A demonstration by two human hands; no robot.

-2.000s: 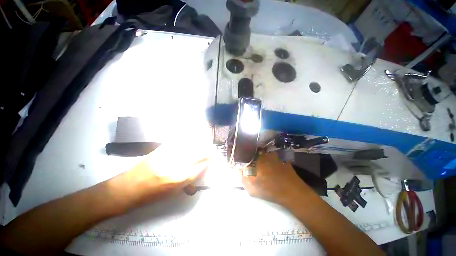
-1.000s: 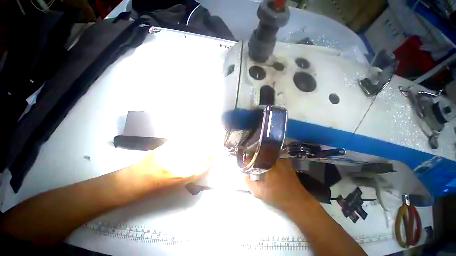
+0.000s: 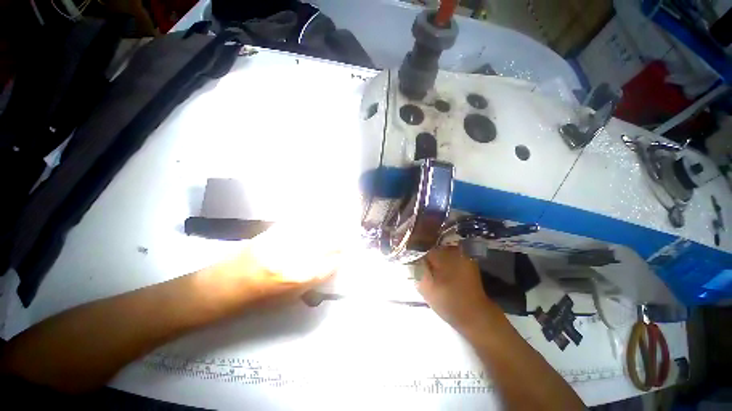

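Observation:
The white sewing machine head (image 3: 481, 124) with a blue stripe stands in front of me. A shiny curved guard (image 3: 429, 209) hangs at its front; glare hides the needle and presser foot. My left hand (image 3: 277, 269) lies flat, left of the needle area, its fingertips lost in glare. My right hand (image 3: 451, 281) is just right of the guard, fingers bent, partly behind it. A thin dark strip (image 3: 369, 301) shows between and below the hands. A dark fabric piece (image 3: 229, 229) with a grey part lies beyond my left hand. What the fingers hold is washed out.
Long dark cloth strips (image 3: 104, 152) lie along the left edge. Scissors with red and yellowish handles (image 3: 647, 356) lie at the right end. A jagged dark part (image 3: 559, 321) and a black flat piece (image 3: 510, 281) lie right of my right hand. A pale tub (image 3: 514, 48) is behind.
Since one second ago my right hand has shifted slightly right, away from the guard. The view has tilted a little. The left hand and the dark fabric piece look almost unchanged.

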